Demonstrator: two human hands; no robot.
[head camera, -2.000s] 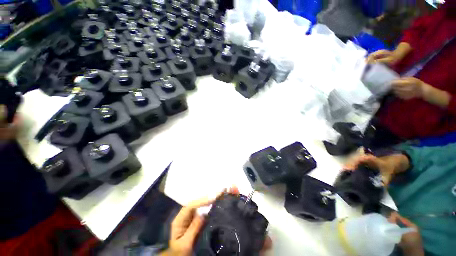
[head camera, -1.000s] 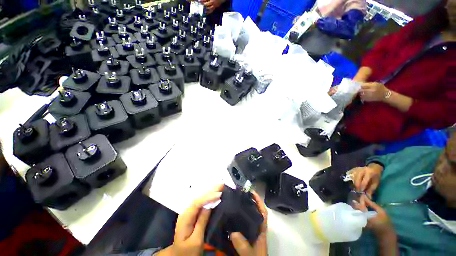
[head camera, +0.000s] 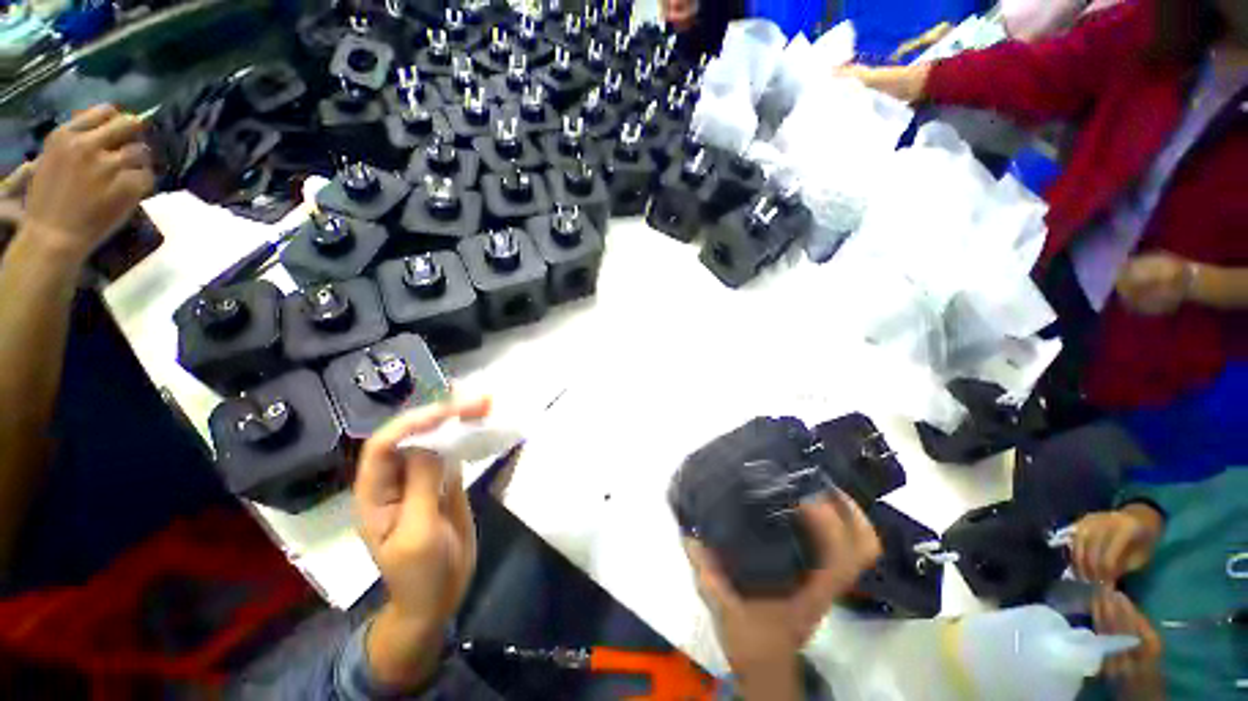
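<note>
My right hand (head camera: 794, 589) holds a black cube plug adapter (head camera: 750, 479) from below and the side, above the white table, close to the other units at the right; it is blurred. My left hand (head camera: 422, 534) is raised at the table's front edge, near the front row of units, with a small white cloth (head camera: 463, 436) between thumb and fingers. Rows of black cube units (head camera: 427, 290) stand with metal prongs up at the left and back. Two more units (head camera: 855, 459) lie right of the held one, partly hidden.
A translucent squeeze bottle (head camera: 1006, 657) lies at the lower right. Translucent white packaging (head camera: 944, 260) is heaped mid-table. People in red and teal work at the right; another person's arm (head camera: 69, 206) is at the left. Flat black parts (head camera: 247, 144) are piled back left.
My hands have moved apart: my right hand has carried the unit right and up, my left hand has let go of it and moved left with the cloth. An arm has appeared at the left.
</note>
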